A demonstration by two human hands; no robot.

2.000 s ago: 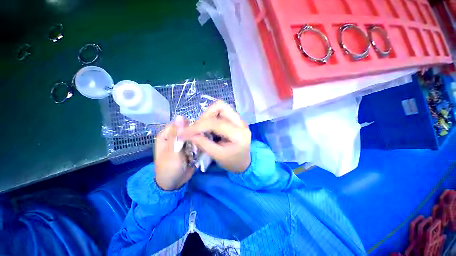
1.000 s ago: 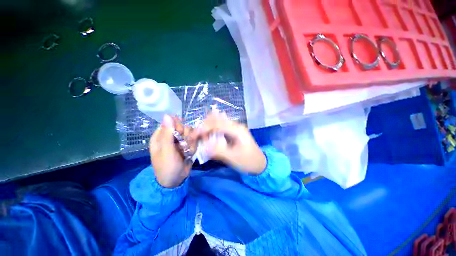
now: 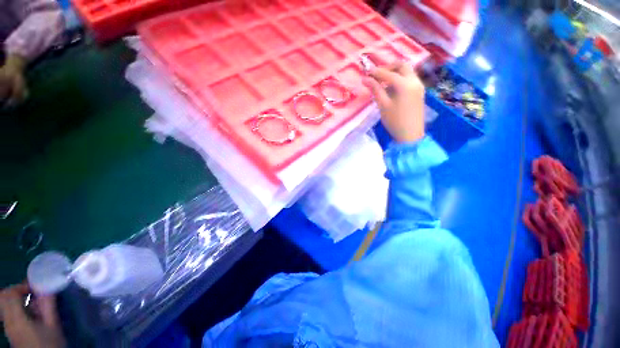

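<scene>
My right hand (image 3: 401, 98) is over the coral-red tray (image 3: 268, 163), with its fingertips on a silver watch case (image 3: 367, 63) at a pocket in the near row. Three more open rings, one of them this watch case (image 3: 273, 128), sit in pockets of that row. My left hand (image 3: 32, 321) is at the lower left edge, partly cut off and blurred, beside the round flip lid (image 3: 49, 273). A small bright bit shows at its fingers; what it holds is unclear. The white bottle (image 3: 119, 270) stands next to the lid.
Crinkled clear film (image 3: 183, 234) lies along the bench edge. White sheets (image 3: 350, 194) hang under the tray. A blue parts bin (image 3: 459, 102) is beyond it. Red holders (image 3: 554, 272) are stacked at the far right. Another person's hand (image 3: 12, 80) shows at upper left.
The view has swung right. My hands have parted from working together over the film: the right moved to the tray with a watch case, the left to the lid's side.
</scene>
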